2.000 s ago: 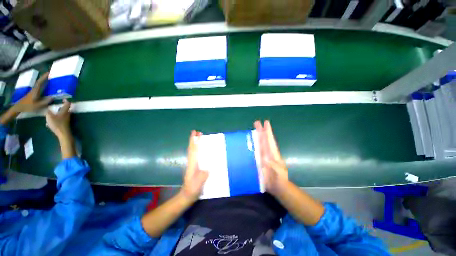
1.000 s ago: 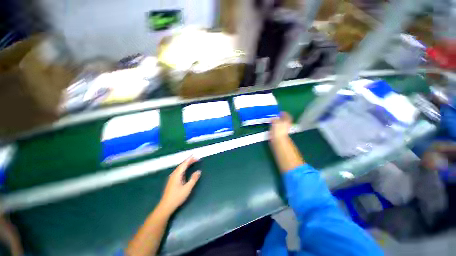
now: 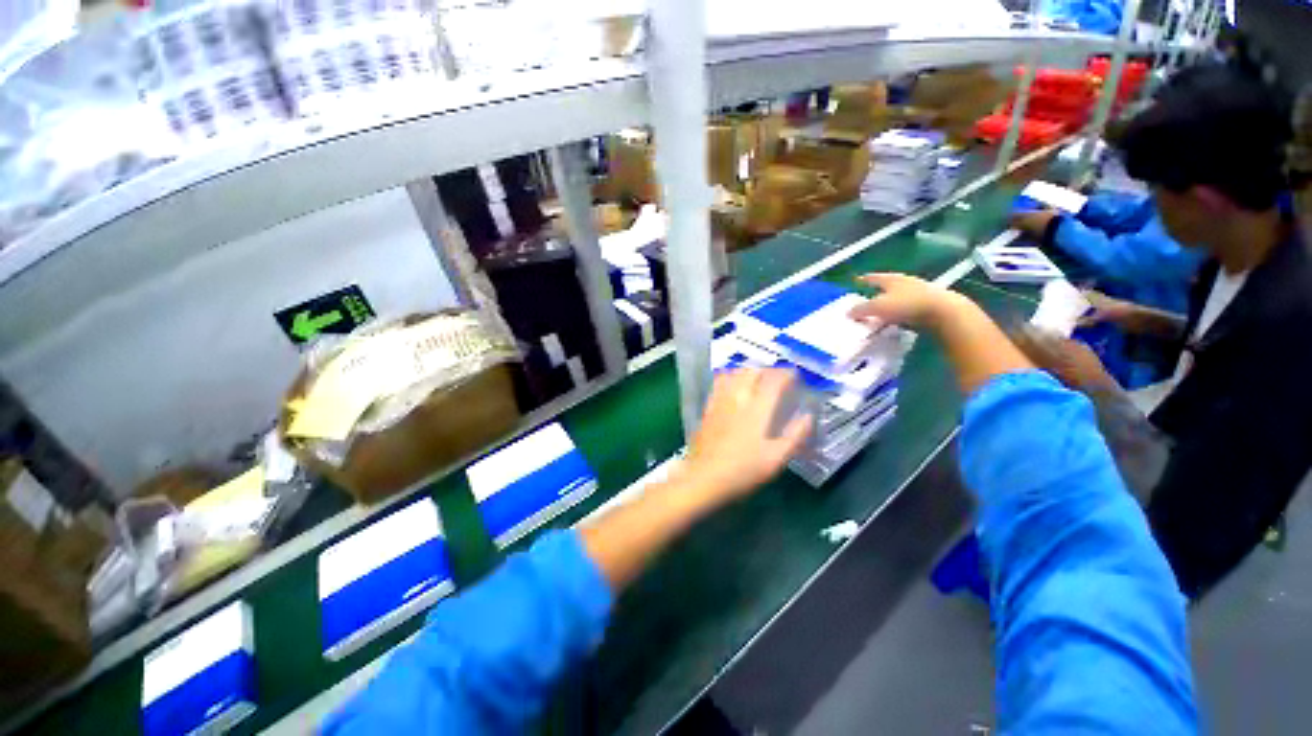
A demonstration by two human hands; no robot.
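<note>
A stack of blue-and-white covers or boxes (image 3: 849, 410) stands on the green bench beside the metal post. My left hand (image 3: 748, 431) is at the near left side of the stack, fingers spread, slightly blurred. My right hand (image 3: 907, 305) is at the top right of the stack, its fingers at the white part of the uppermost blue-and-white piece (image 3: 810, 319). Whether either hand grips a piece cannot be told. Several closed blue-and-white boxes lie spaced along the far lane, one of them (image 3: 530, 482) nearest the post.
A white metal post (image 3: 682, 216) rises just left of the stack. A pale rail (image 3: 633, 489) divides the lanes. A carton with plastic bags (image 3: 410, 417) stands behind. At right, a person in dark clothing (image 3: 1223, 331) and blue-sleeved workers are at the bench. A white scrap (image 3: 840, 531) lies near the edge.
The view has swung right to the stack. Both hands moved from the rail and far-lane boxes to the stack. Two seconds ago both hands held a blue-and-white box.
</note>
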